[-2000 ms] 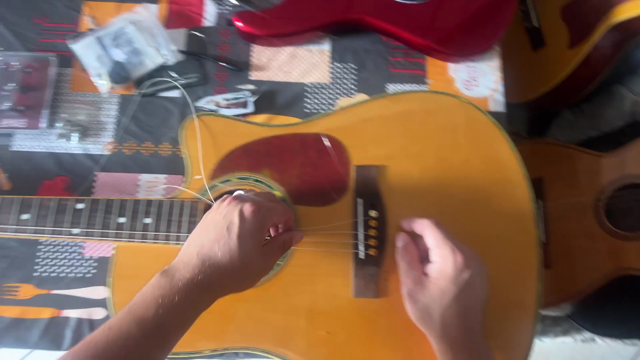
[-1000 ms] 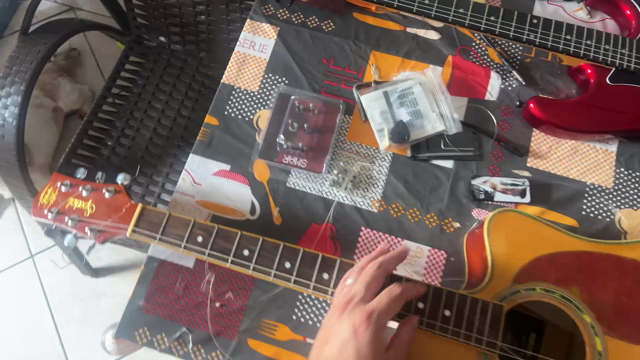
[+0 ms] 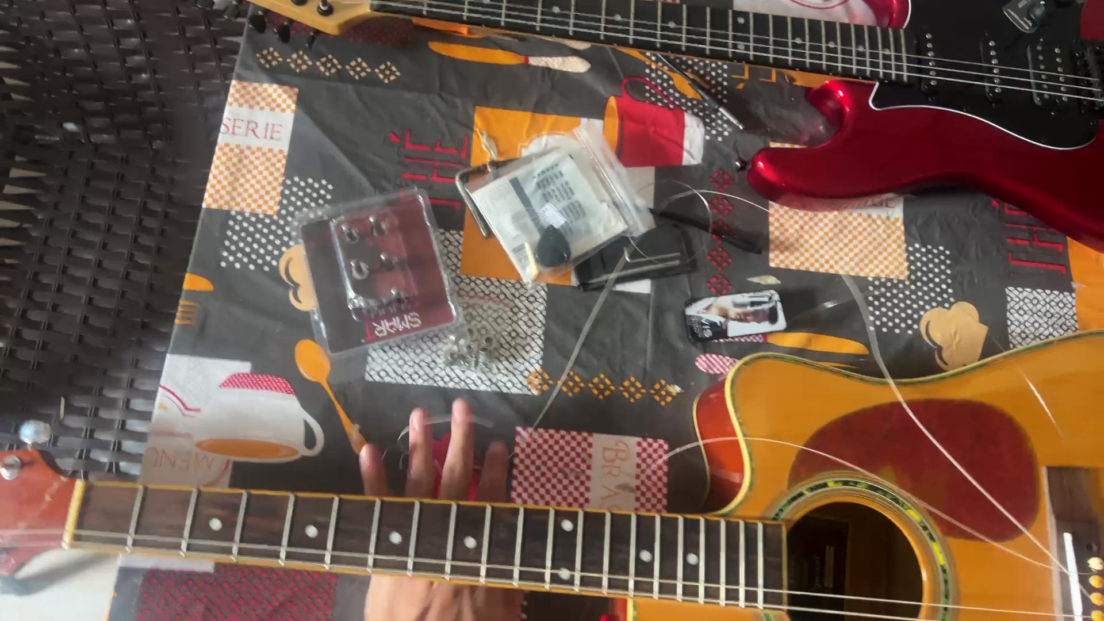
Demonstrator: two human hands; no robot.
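Observation:
An acoustic guitar (image 3: 742, 397) with a yellow-orange top lies across the lower part of the view. One hand, which looks like my left hand (image 3: 440, 461), is behind the neck (image 3: 431, 539); its spread fingertips show above the neck and its palm below it. Whether it grips the neck I cannot tell. Loose pale strings (image 3: 884, 362) curve from the bridge (image 3: 1074, 535) over the top and the red pickguard (image 3: 931, 457). Other strings run along the neck's lower side. My right hand is out of view.
On the patterned tablecloth lie a clear case of metal parts (image 3: 384, 267), a heap of small parts (image 3: 474, 345), a plastic bag with a dark pick (image 3: 561, 207) and a small printed packet (image 3: 735, 316). A red electric guitar (image 3: 931, 138) lies behind. A woven dark chair (image 3: 78, 216) stands left.
The hand that lay over the neck a second ago is now behind it, fingers spread. Both hands were above the acoustic guitar's body two seconds ago. The view has shifted.

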